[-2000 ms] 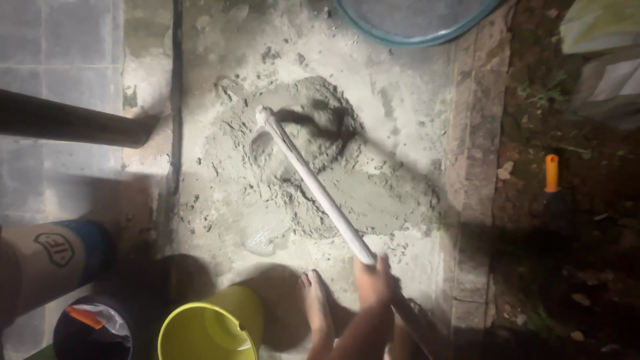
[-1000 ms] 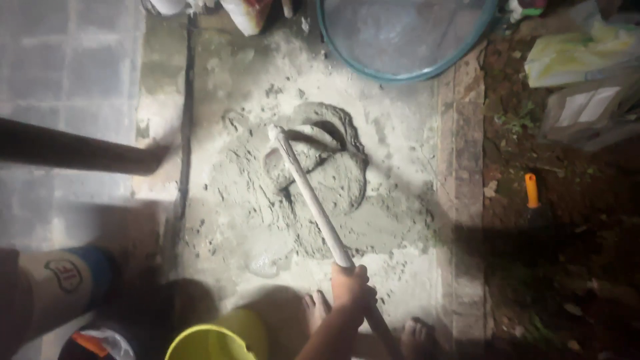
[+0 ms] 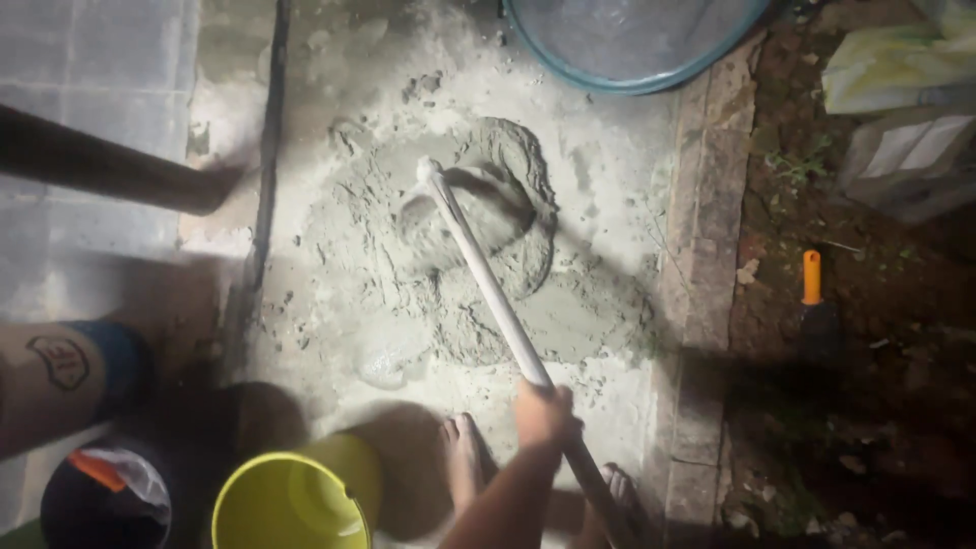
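Note:
My left hand (image 3: 546, 414) is closed around the long pale handle of a hoe (image 3: 488, 282). The handle slants from the lower right up to the hoe's head, which lies in wet grey mortar (image 3: 534, 320) spread on a concrete slab. The blade (image 3: 465, 213) is coated with mortar, and its edges are hard to tell from it. My right hand is not in view; the handle's lower end runs out at the bottom edge. My bare feet stand on the slab, either side of the forearm.
A yellow bucket (image 3: 290, 503) and a dark bucket (image 3: 107, 503) stand lower left, near a printed sack or container (image 3: 61, 366). A dark post (image 3: 99, 164) crosses the left. A blue-rimmed round sieve or basin (image 3: 640, 82) lies above. An orange-handled tool (image 3: 812, 278) rests on soil at right.
The mortar around the hoe's head has changed shape, with a curved ridge now beyond the blade. My left hand has stayed on the handle. The view has shifted a little.

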